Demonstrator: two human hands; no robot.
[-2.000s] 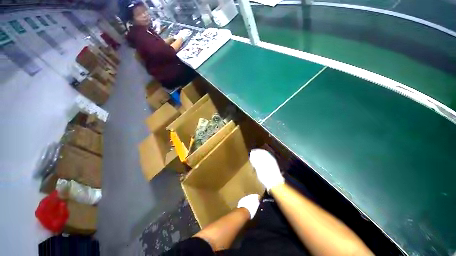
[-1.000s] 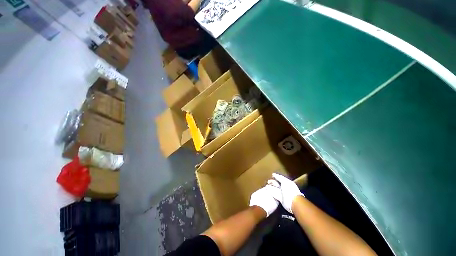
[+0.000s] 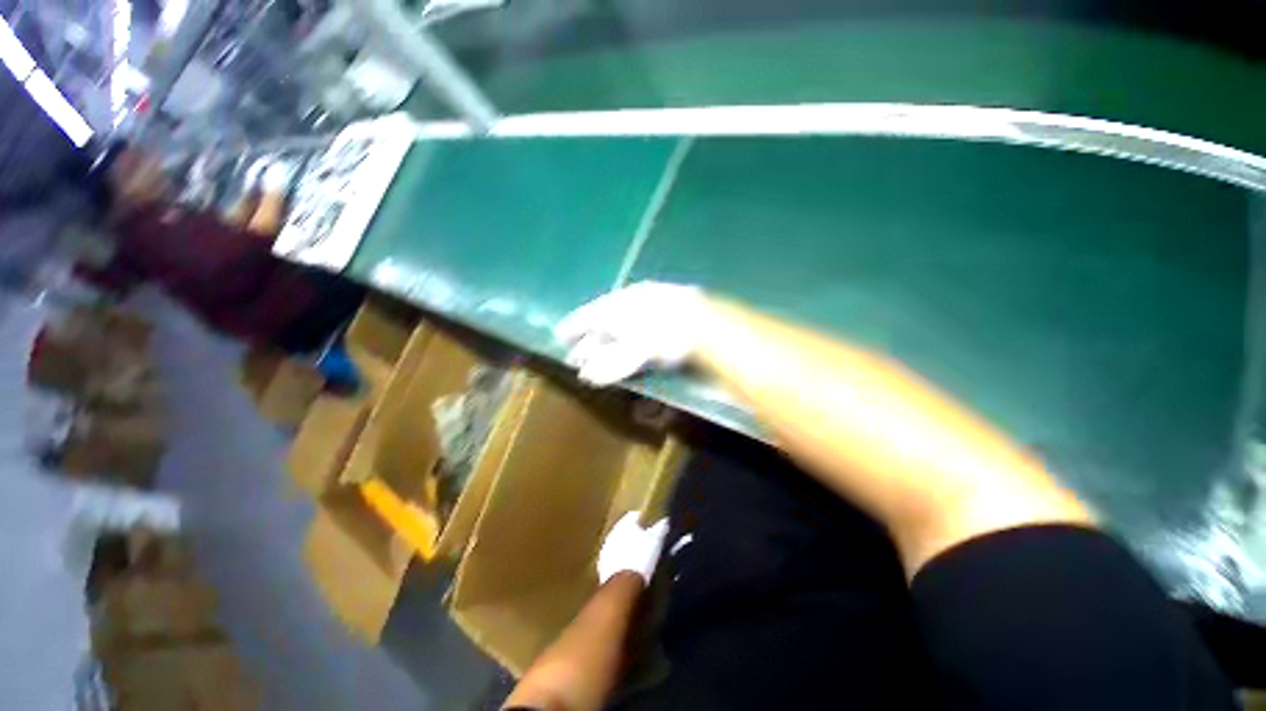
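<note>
An open brown cardboard carton stands beside my legs, below the bench edge. Part of a white plastic housing shows in its far right corner, blurred. My left hand, in a white glove, is at the carton's near right rim; whether it grips the rim cannot be told. My right hand, in a white glove, is over the front edge of the green workbench top, fingers slightly apart and bent down, with nothing seen in it. The picture is blurred by motion.
A neighbouring carton holds grey-green parts, with an orange-yellow flap on its rim. A person in dark red is at a white parts board. A white rail borders the bench. More cartons line the left.
My hands were together over the carton; my right hand has moved up to the bench edge, my left to the rim. The view has swung towards the bench.
</note>
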